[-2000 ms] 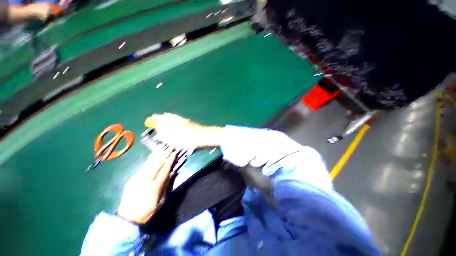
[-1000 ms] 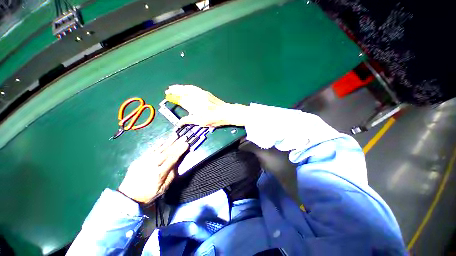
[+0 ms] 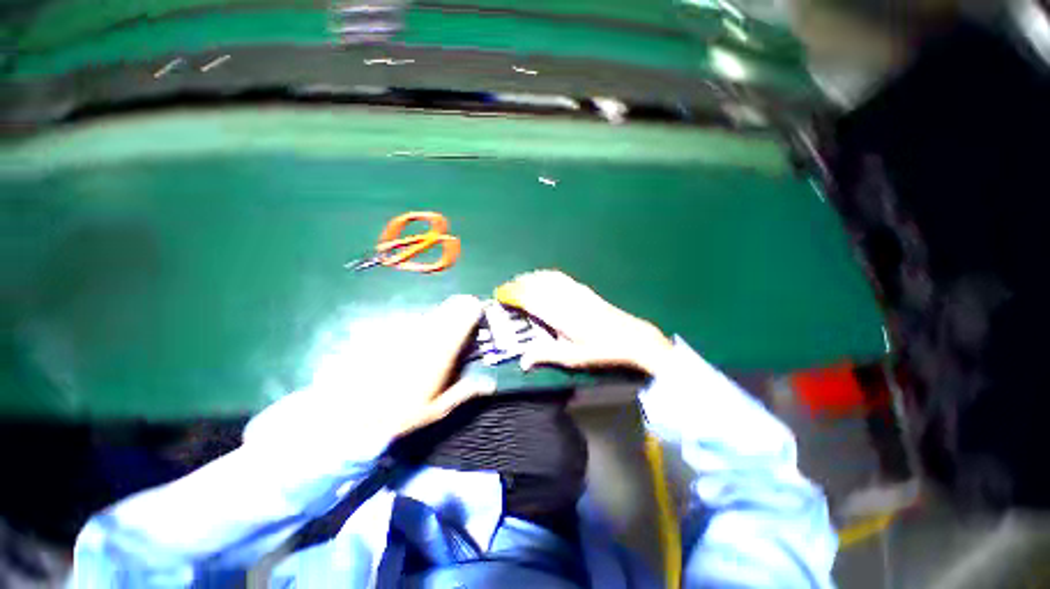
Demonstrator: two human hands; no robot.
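The light grey housing (image 3: 502, 331) is between my two hands near the bench's front edge. The frame is blurred, so its slots and window are not clear. My left hand (image 3: 403, 362) holds its left side with the fingertips. My right hand (image 3: 581, 328) holds its right side, with an orange-yellow finger cot (image 3: 510, 295) on one finger. The black ribbed cable bundle (image 3: 507, 443) lies across my lap just below the housing. Scissors with orange loop handles (image 3: 421, 244) lie on the bench beyond my hands, blades pointing left.
The green bench top (image 3: 656, 242) spreads around my hands. A dark rail and raised green line (image 3: 288, 23) run across the back, with a blurred grey unit (image 3: 368, 21). A large black hanging mass (image 3: 967, 265) is at right, with a red object (image 3: 831, 389) below it.
The view has turned, so the bench edge runs more level and the scissors appear further right. My hands are closer together around the housing, and less of it shows.
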